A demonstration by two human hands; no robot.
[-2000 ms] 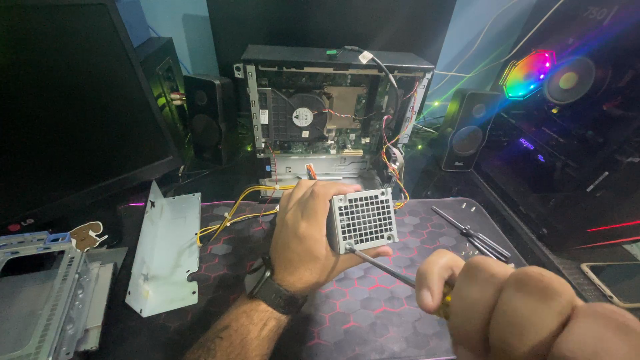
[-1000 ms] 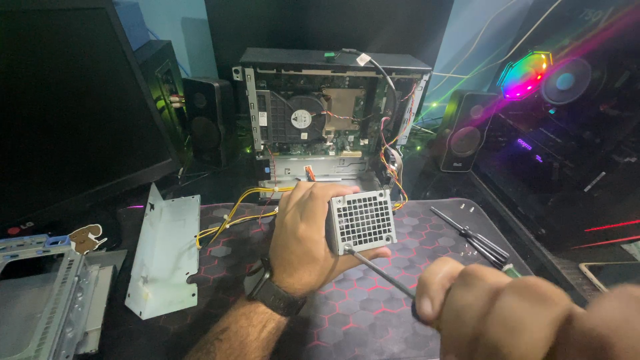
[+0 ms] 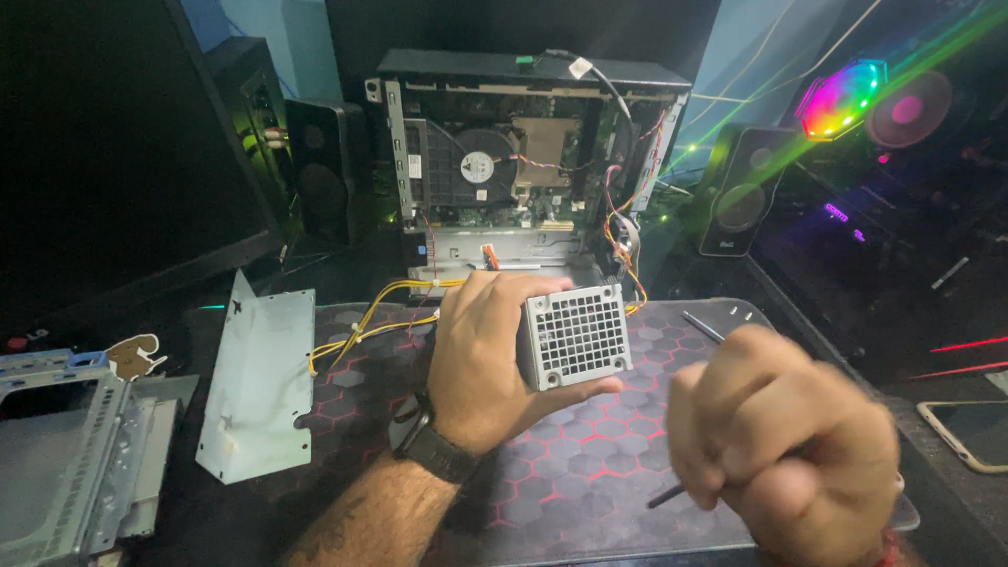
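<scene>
My left hand [image 3: 492, 354], with a black watch on its wrist, grips a small metal power supply unit [image 3: 581, 335]. The unit's square vent grille faces me, with screw holes visible at its corners. Yellow cables [image 3: 378, 303] run out to the left behind that hand. My right hand [image 3: 787, 441], somewhat blurred, is closed around a screwdriver; its dark shaft [image 3: 667, 496] points down and left, apart from the unit. The handle is hidden in the fist. Behind stands an open desktop computer case [image 3: 528, 67] with a blower fan [image 3: 477, 167] and wires.
A bent sheet-metal cover [image 3: 264, 394] and a metal drive frame [image 3: 71, 449] lie at left. Another tool [image 3: 701, 324] and small screws [image 3: 740, 313] rest on the hexagon-patterned mat [image 3: 583, 472]. Speakers [image 3: 740, 193] flank the case; a phone-like object [image 3: 965, 429] lies at far right.
My right hand has drawn the screwdriver away from the unit's lower corner; its tip now points down and left. My left hand keeps its hold on the unit.
</scene>
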